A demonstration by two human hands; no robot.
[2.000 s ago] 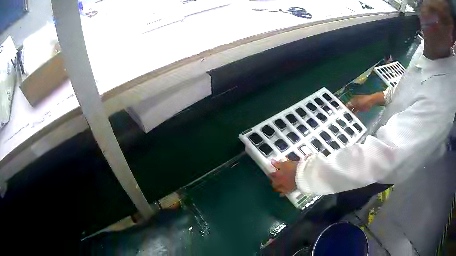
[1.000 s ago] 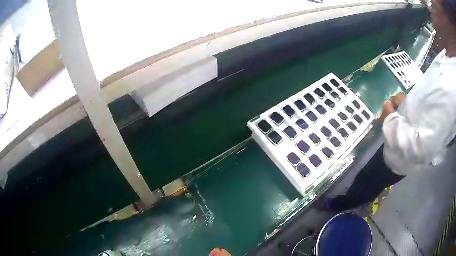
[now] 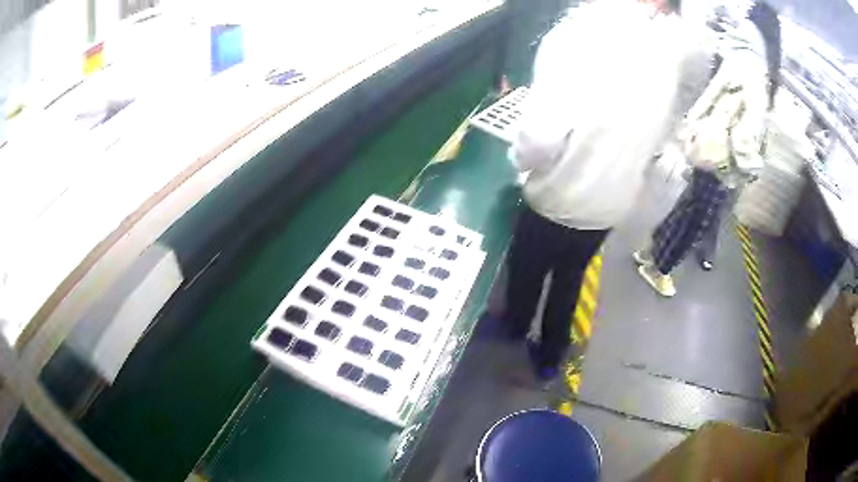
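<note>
A large white tray (image 3: 367,378) lies on the green ledge (image 3: 292,442) in front of me, turned diagonally. Dark rounded-square watch bodies (image 3: 343,307) sit in rows in its pockets; some pockets at its far end look empty. No hand touches it. Neither my left hand nor my right hand is in the picture.
A dark-green conveyor (image 3: 254,226) runs behind the ledge, with a grey-white block (image 3: 141,315) over it. A smaller tray (image 3: 500,115) lies farther along. A blue stool (image 3: 538,450) and open carton (image 3: 734,457) are near. One person (image 3: 602,113) stands beside the ledge; another (image 3: 720,141) is beyond.
The view has swung right, showing more aisle. The person in white has let go of the tray since the first frame and now stands upright. A fingertip at the lower edge has left the picture.
</note>
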